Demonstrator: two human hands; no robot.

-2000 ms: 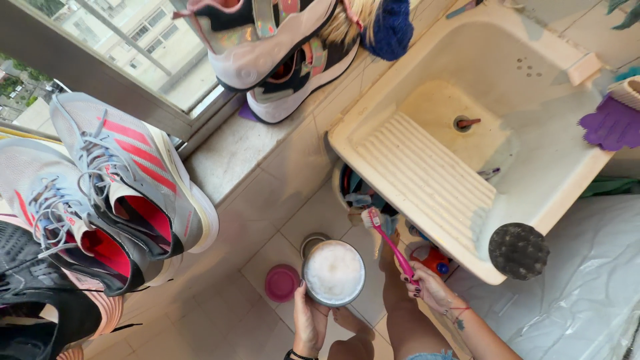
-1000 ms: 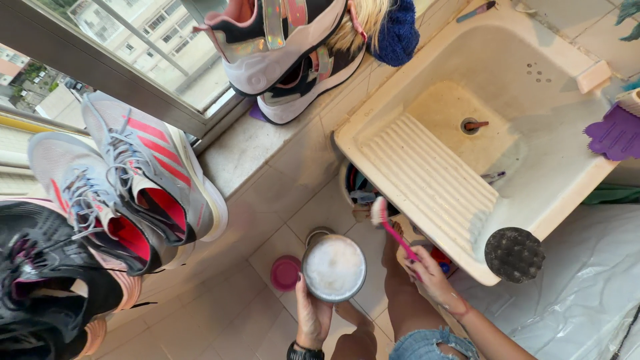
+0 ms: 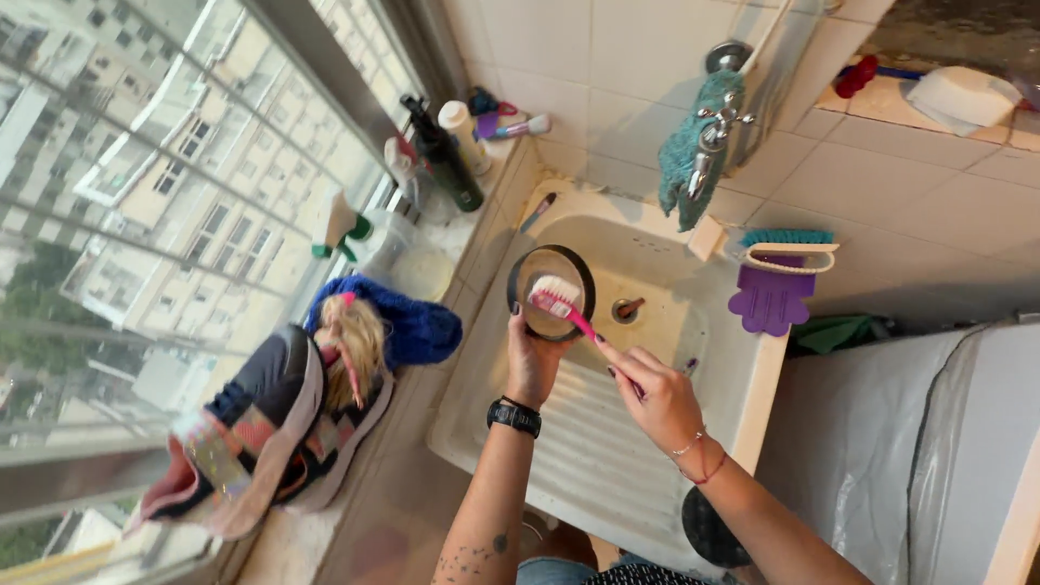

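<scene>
Over the utility sink (image 3: 751, 406), my left hand (image 3: 534, 357) grips a round dark-rimmed bowl (image 3: 591, 280) from below; what lies inside is hard to make out. My right hand (image 3: 654, 394) holds a pink-handled brush (image 3: 581, 321), its white bristles over the bowl's opening. Behind the bowl, the sink basin shows its drain (image 3: 626, 310), and the ribbed washboard (image 3: 617, 455) slopes beneath my wrists. A dark round object (image 3: 708, 526) sits at the sink's front edge, partly behind my right forearm.
Sneakers (image 3: 268, 439), a doll (image 3: 349, 349), a blue cloth (image 3: 422, 329) and bottles (image 3: 447, 158) line the windowsill at left. A cloth-wrapped faucet (image 3: 711, 138) juts from the wall. A teal scrub brush (image 3: 788, 237) and purple item (image 3: 772, 296) are at the right rim.
My view has swung toward the sink. Both hands have moved from beside the sink to over it. The brush, earlier apart from the foam-filled bowl, is now over its opening.
</scene>
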